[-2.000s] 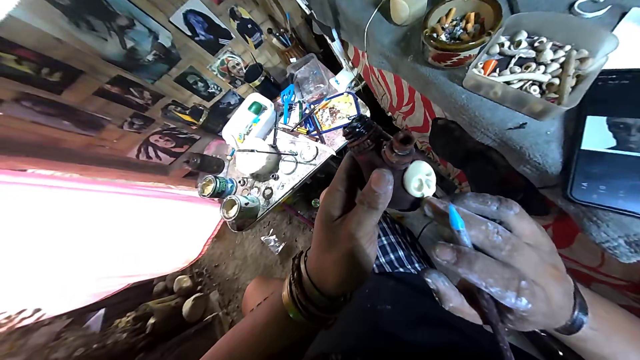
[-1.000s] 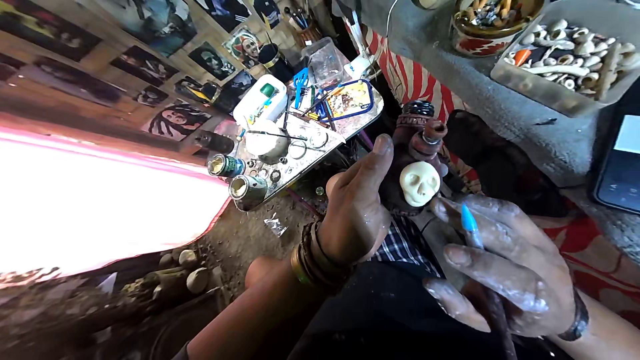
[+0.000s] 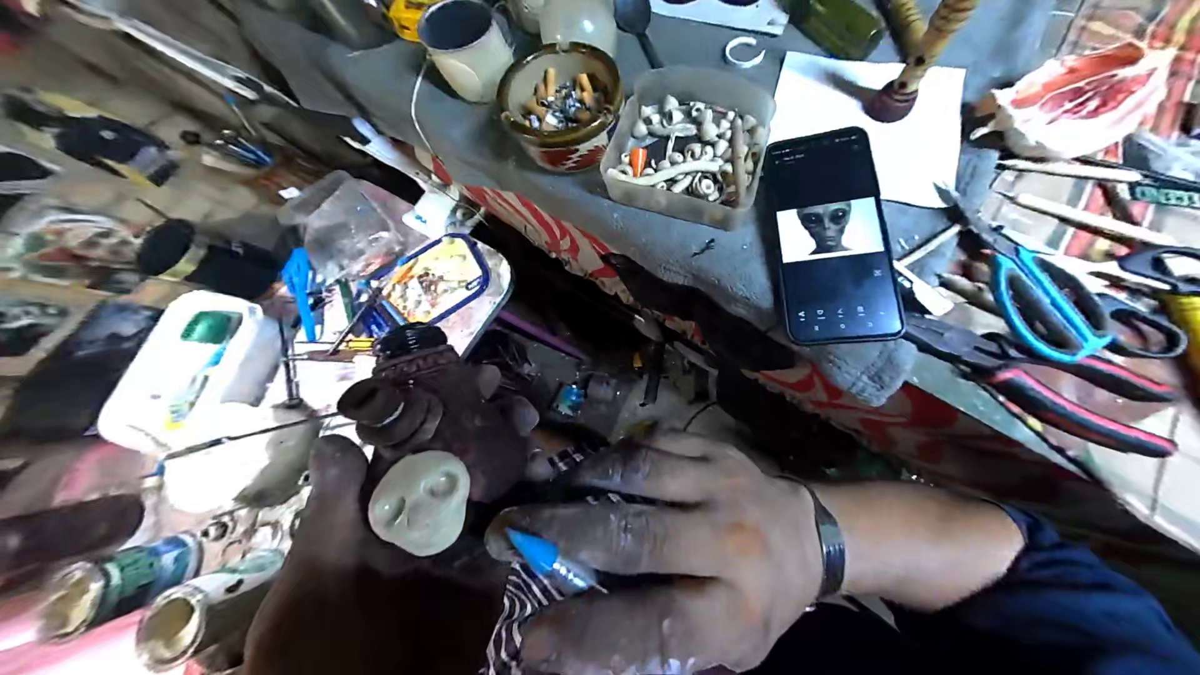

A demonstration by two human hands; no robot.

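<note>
My left hand point(image 3: 347, 581), low and left of centre, holds a dark brown sculpted piece point(image 3: 459, 422) with a knobbed spout and a banded neck. On its near side sits a pale clay face point(image 3: 419, 503) with two pressed eye hollows. My right hand point(image 3: 675, 553) is just to the right, its fingers around a tool with a blue pointed tip point(image 3: 539, 555); the rest of the tool is hidden by the hand. The blue tip is apart from the pale face. A phone point(image 3: 834, 234) on the grey cloth shows a picture of an alien head.
Behind stand a clear plastic box point(image 3: 689, 211) of pale clay bits, a bowl point(image 3: 561, 150) with cigarette butts and a mug point(image 3: 466, 52). Pliers point(image 3: 1041, 380) and blue-handled scissors point(image 3: 1050, 305) lie at right. A cluttered table with a white container point(image 3: 187, 370) and jars point(image 3: 173, 623) is at left.
The view has swung right and closer, bringing the whole phone and the tools at right into sight. The pale face has tilted in my left hand. My right hand still has the blue-tipped tool.
</note>
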